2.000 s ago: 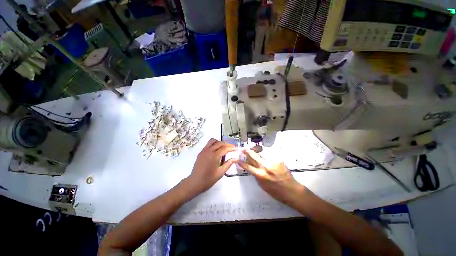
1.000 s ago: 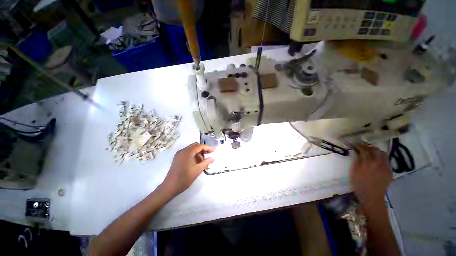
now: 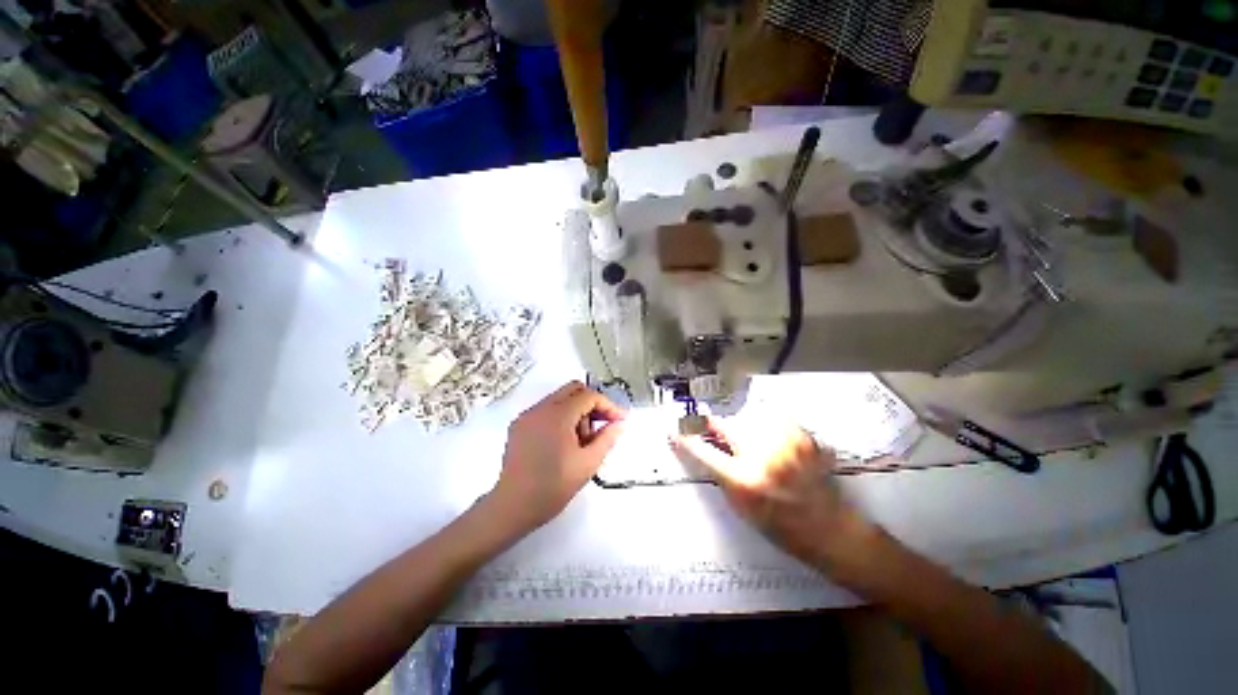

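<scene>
The cream sewing machine [image 3: 869,299] stands at the right, with its presser foot [image 3: 692,410] over the bed beside a bright light. My left hand [image 3: 554,445] is just left of the needle area, thumb and index finger nearly together; glare hides whether a label is between them. My right hand [image 3: 774,475] is just right of and below the presser foot, index finger pointing at it; whether it holds something cannot be told. A loose heap of small pale labels [image 3: 437,356] lies on the table left of the machine.
A slim black tool [image 3: 998,445] and black-handled scissors [image 3: 1178,486] lie at the right. A white piece [image 3: 849,414] lies right of the needle. A second machine [image 3: 95,380] stands far left. A blue bin [image 3: 448,136] is behind the table. A printed ruler [image 3: 652,584] runs along the front edge.
My right hand went from the needle area to the black tool at the right, then back beside the presser foot. My left hand stayed near the needle. The camera view shifted.
</scene>
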